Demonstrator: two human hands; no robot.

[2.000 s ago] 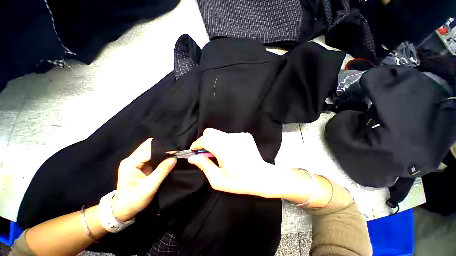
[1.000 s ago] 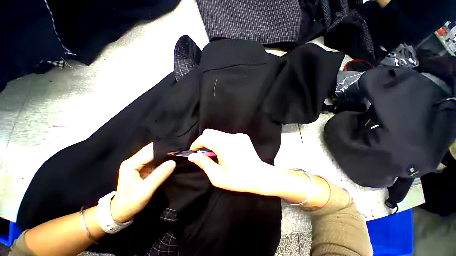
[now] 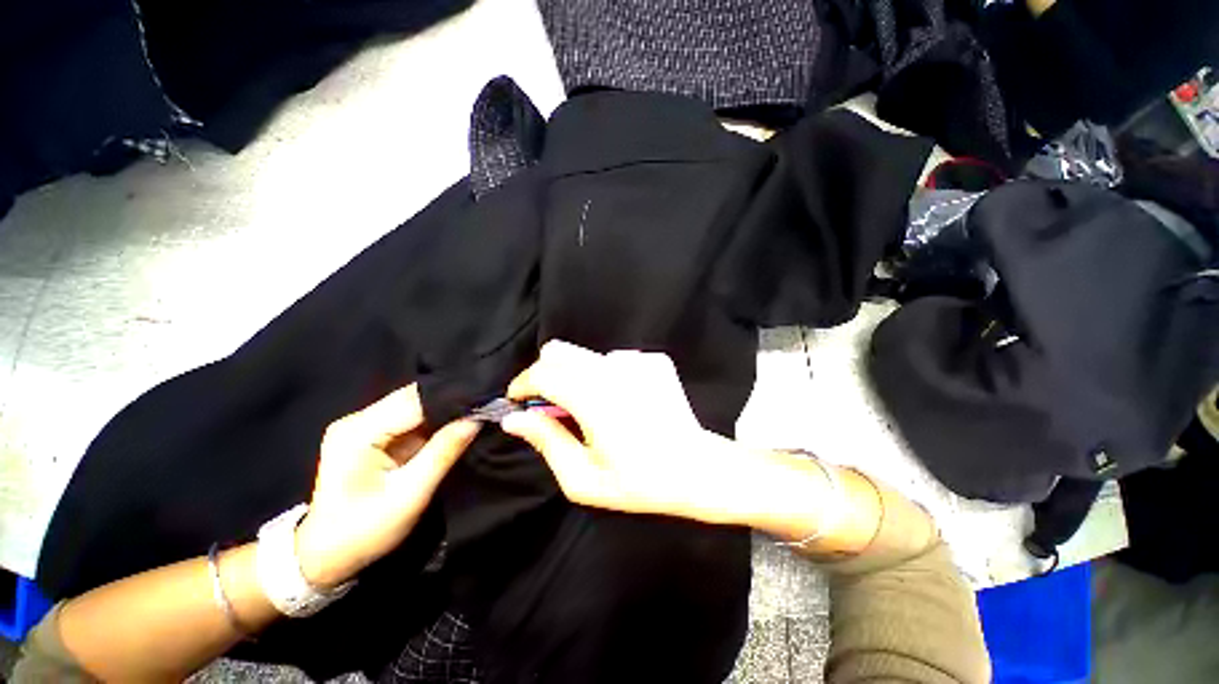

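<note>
A black garment (image 3: 642, 287) lies spread in front of me, with a short pale thread line on its upper part and checked lining (image 3: 437, 651) showing at the bottom. My left hand (image 3: 381, 468) pinches a narrow fold of the garment between thumb and fingers. My right hand (image 3: 608, 428) holds small thread snips (image 3: 497, 409), with pinkish-red and bluish glints at the handle. The snips' tips are at the fold, by my left thumb. Most of the handle is hidden in my right hand.
The garment lies on a white table (image 3: 267, 254). A dark navy pile (image 3: 80, 80) is at upper left. Grey-black patterned pieces (image 3: 695, 51) lie at the far side. A black backpack (image 3: 1083, 321) is on the right. Blue bins (image 3: 1036, 625) show at both lower corners. A person's dark sleeve shows at upper right.
The snips' tips are now closer to my left thumb, and the pinched fold has shifted slightly. Less checked lining shows than a second ago. The view has tilted slightly.
</note>
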